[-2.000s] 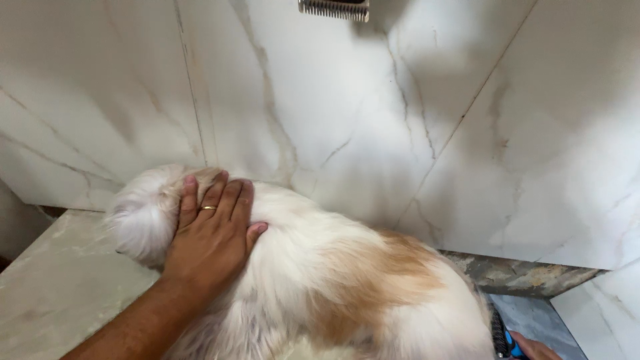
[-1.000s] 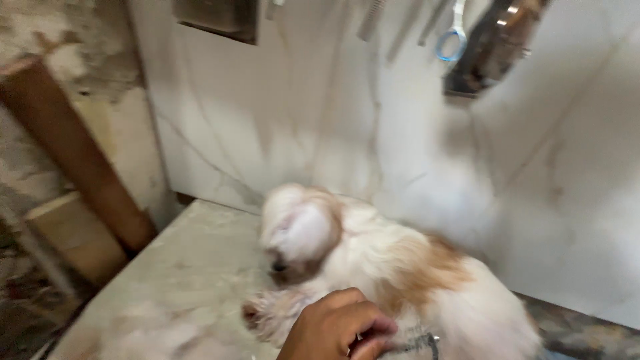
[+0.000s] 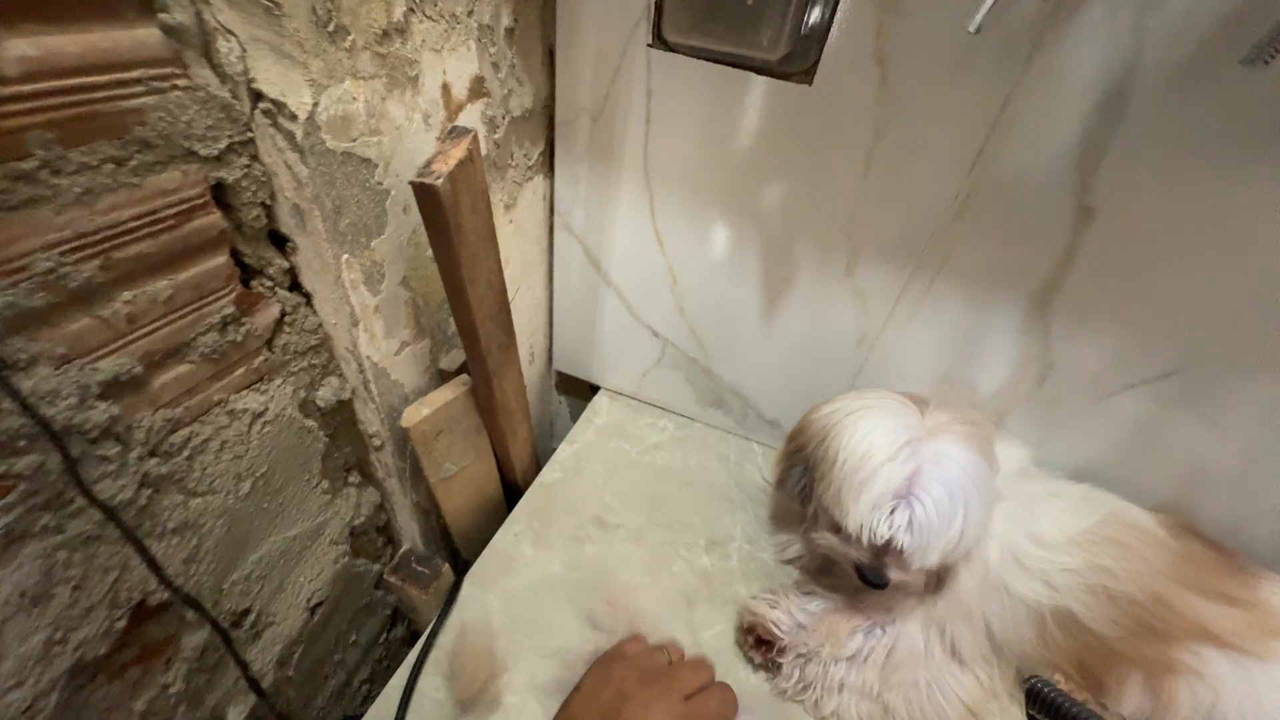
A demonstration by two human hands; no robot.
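Note:
A white and tan long-haired dog lies on the pale marbled tabletop, its head raised and a front paw stretched forward. At the bottom edge, my left hand, with a ring on one finger, is over the tabletop to the left of the paw, apart from the dog. Its fingers are curled, and whether anything is inside them is hidden. A black ribbed part of some object shows against the dog's fur at the bottom right. My right hand is out of view.
Marbled panels stand behind the dog, with a dark framed item at the top. Wooden boards lean at the left against a rough brick wall. A black cord runs by the table's left edge.
My left hand has left the dog's back, where it rested two seconds ago. The right hand, seen then at the lower right, is out of view. The view has swung left.

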